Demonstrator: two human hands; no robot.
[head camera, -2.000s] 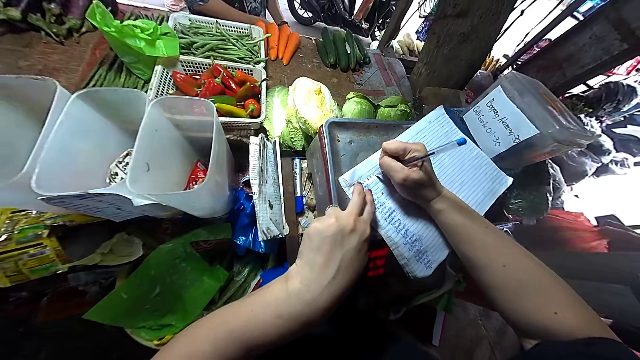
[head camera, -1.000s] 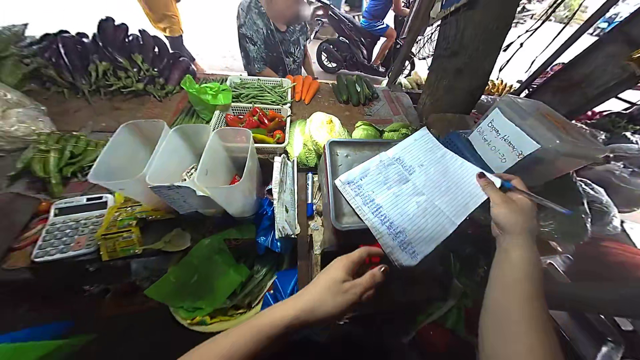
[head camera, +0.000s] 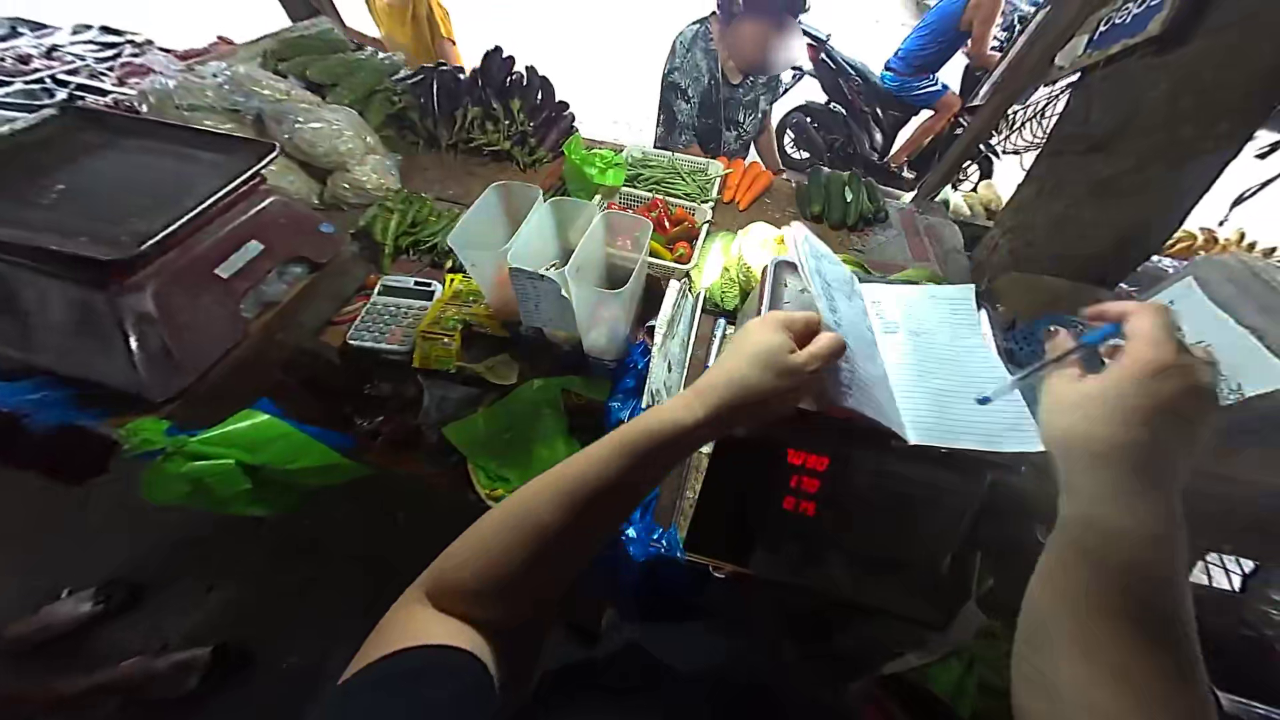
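Note:
A lined paper notebook lies spread over the metal pan of a digital scale with a lit red display. My left hand grips the notebook's left, written-on page, which stands tilted up. On the right-hand page there is a little handwriting near the top. My right hand holds a blue ballpoint pen between thumb and fingers, its tip pointing left over the notebook's right edge. A clear plastic container with a handwritten paper is just behind my right hand.
Clear plastic bins, a calculator and yellow packets stand to the left. A second scale is at the far left. Beyond are peppers, green beans, carrots, eggplants and a person across the table.
Two seconds ago the pen was on the written page; now it is held off at the right. My left hand has lifted that page, and another, mostly blank page shows. The view has shifted left.

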